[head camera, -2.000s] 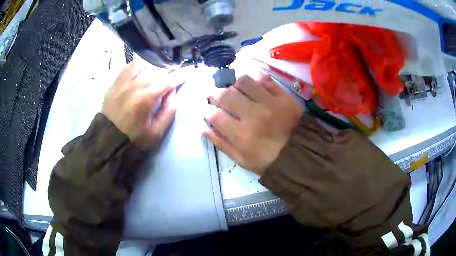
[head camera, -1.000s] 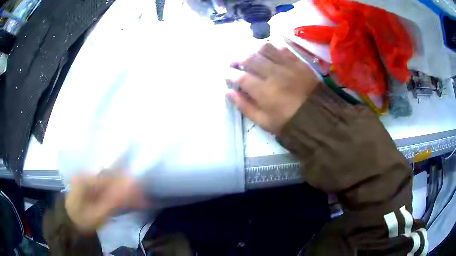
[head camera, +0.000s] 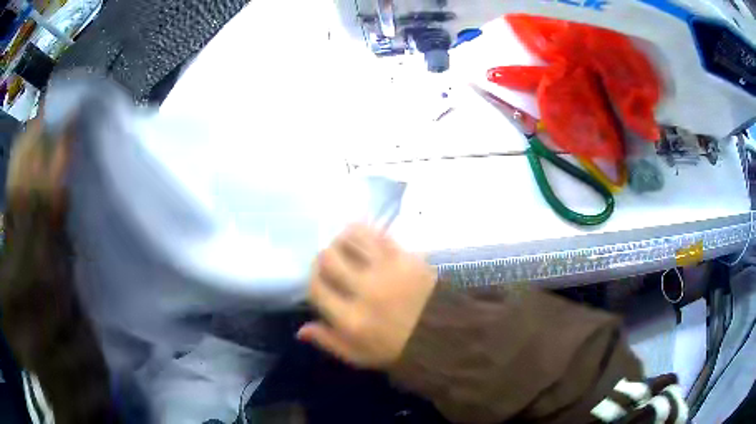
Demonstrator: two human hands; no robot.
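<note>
A large pale grey-white cloth [head camera: 240, 240] lies partly on the white table and hangs over its front edge; its left part is lifted and blurred. My left hand [head camera: 40, 170] is at the far left, blurred, holding the lifted edge of the cloth; its fingers are partly hidden. My right hand [head camera: 369, 294] is at the table's front edge, fingers curled on the cloth's right corner. The needle area [head camera: 390, 41] of the sewing machine is at the top, away from both hands.
Scissors [head camera: 572, 186] with green and yellow handles lie right of the needle, partly under a red plastic bag [head camera: 580, 91]. A grey-green wad [head camera: 645, 175] and metal hardware [head camera: 688, 146] are further right. Dark fabric [head camera: 178, 37] lies upper left. A ruler strip [head camera: 530, 267] follows the front edge.
Both hands have left the needle area. My left hand has swung to the far left, lifting the cloth. My right hand has come down to the front edge, uncovering the scissors.
</note>
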